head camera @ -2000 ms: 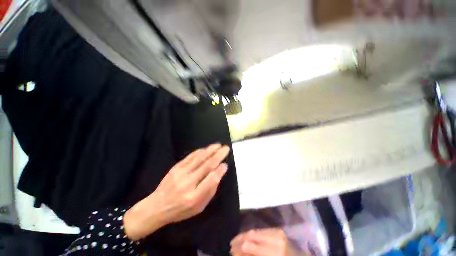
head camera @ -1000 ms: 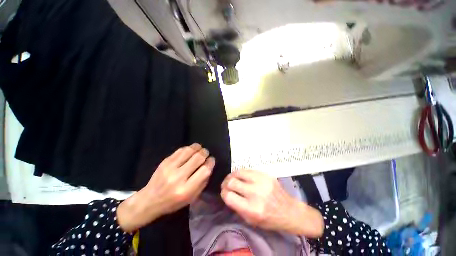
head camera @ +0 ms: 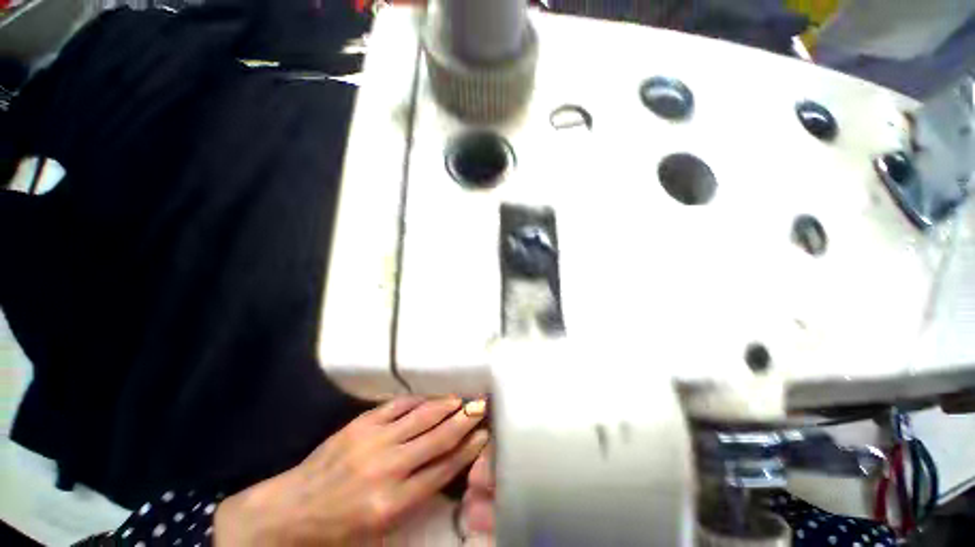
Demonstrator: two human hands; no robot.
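A large black garment piece (head camera: 182,267) covers the left of the table and runs under the white sewing machine head (head camera: 620,278), which fills the middle and right. My left hand (head camera: 364,470) lies palm down on the cloth at the head's lower left edge. Its fingertips point right, and its thumb is hidden. Only a small part of my right hand (head camera: 481,497) shows, close to my left fingertips. The rest of it is behind a pale machine part in front. The needle, presser foot and garment's right edge are hidden by the head.
A grooved metal knob (head camera: 481,80) stands on top of the head. Scissors with red and dark handles (head camera: 903,481) show at the lower right, beyond metal machine parts (head camera: 748,459). White table surface (head camera: 27,459) shows at the lower left. Cloth (head camera: 898,32) lies at the upper right.
The view has shifted over the machine head, which now covers the needle area and bed. My right hand, fully seen one second ago, is mostly hidden. My left hand still rests on the cloth.
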